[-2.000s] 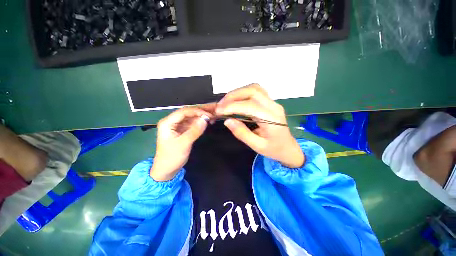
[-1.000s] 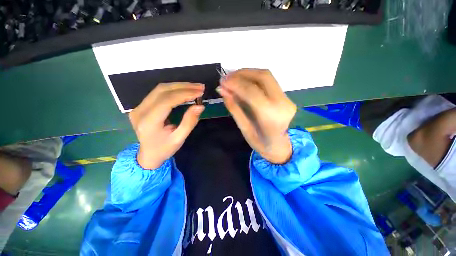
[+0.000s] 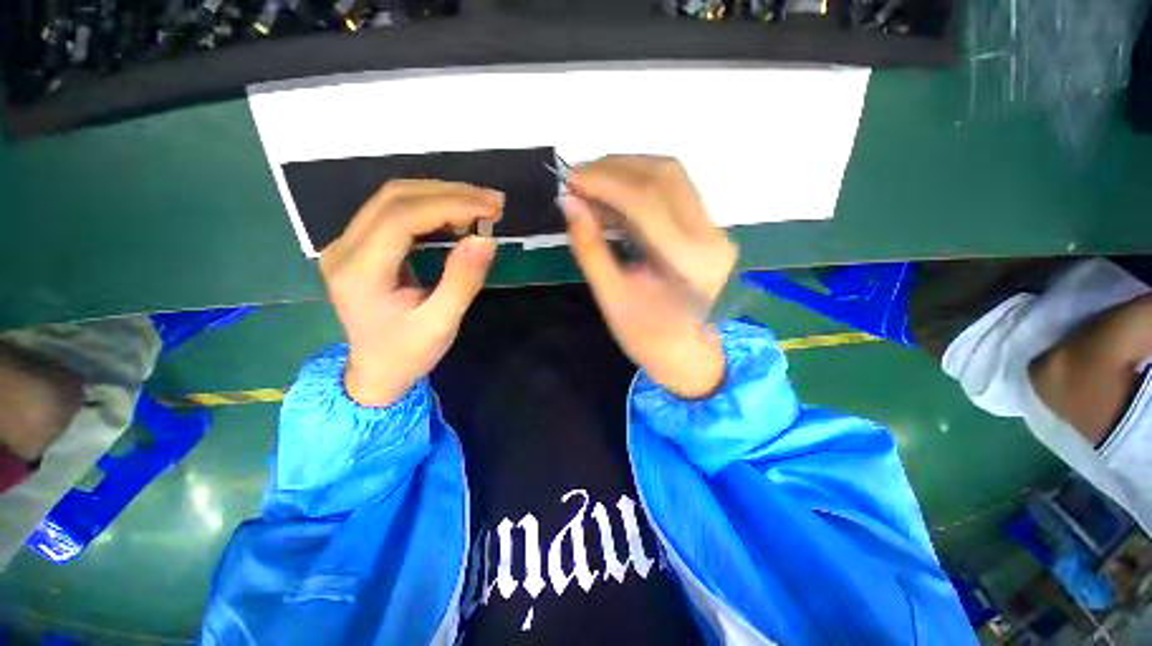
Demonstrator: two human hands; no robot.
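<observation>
My left hand (image 3: 407, 271) pinches a small component (image 3: 484, 227) between thumb and forefinger, in front of the bench edge. My right hand (image 3: 657, 259) holds tweezers (image 3: 561, 170), their tips pointing up and left at the right end of the black adhesive block (image 3: 417, 170). Whether the tips touch it I cannot tell. The block lies on the left part of the long white backing sheet (image 3: 720, 126). My left fingers cover part of the block. Most of the tweezers is hidden in my right hand.
A black parts tray (image 3: 556, 47) with loose glinting parts lies behind the sheet. Clear plastic (image 3: 1055, 57) lies at the back right of the green bench (image 3: 152, 215). People's arms show at both sides, near blue stools (image 3: 120, 473) (image 3: 846, 297).
My hands have parted and moved out over the sheet's near edge since the earliest frame. The tweezers now point up at the black block. The view has shifted closer to the sheet.
</observation>
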